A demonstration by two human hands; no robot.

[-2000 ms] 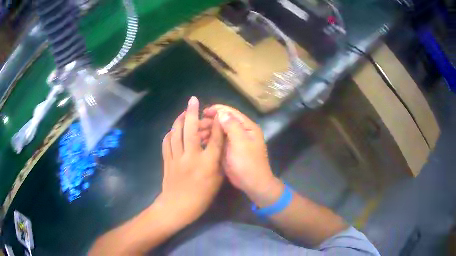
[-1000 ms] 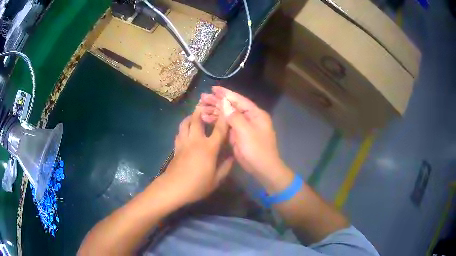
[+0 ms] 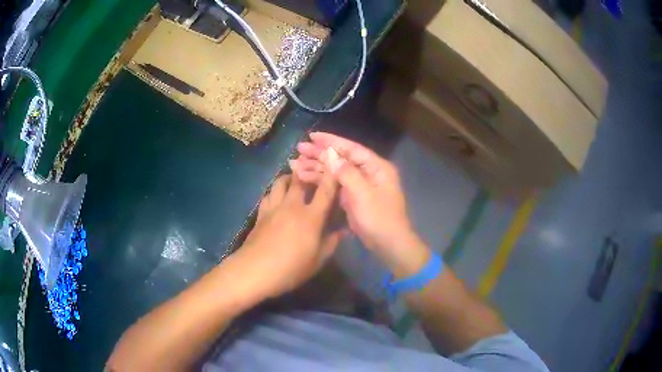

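Note:
My left hand (image 3: 290, 232) and my right hand (image 3: 370, 192) are together near the middle of the view, at the bench's front edge. The left fingers touch or nearly touch the right fingers. A small pale patch (image 3: 333, 158) shows at the right thumb and fingertips; I cannot tell if it is a nail, a finger cover or a held thing. The back of my left hand hides part of its fingers and palm. My right wrist wears a blue band (image 3: 417, 276).
A cardboard tray (image 3: 181, 54) with silvery bits lies at the back, a pale cable (image 3: 319, 110) looping over it. A clear extractor hood (image 3: 51, 214) stands at far left beside a pile of blue discs (image 3: 67, 290). Cardboard boxes (image 3: 522, 94) stand at the right, beyond the bench edge.
The view has swung right, so the hood and blue pile sit farther left. The hands stay together; their fingers have shifted slightly.

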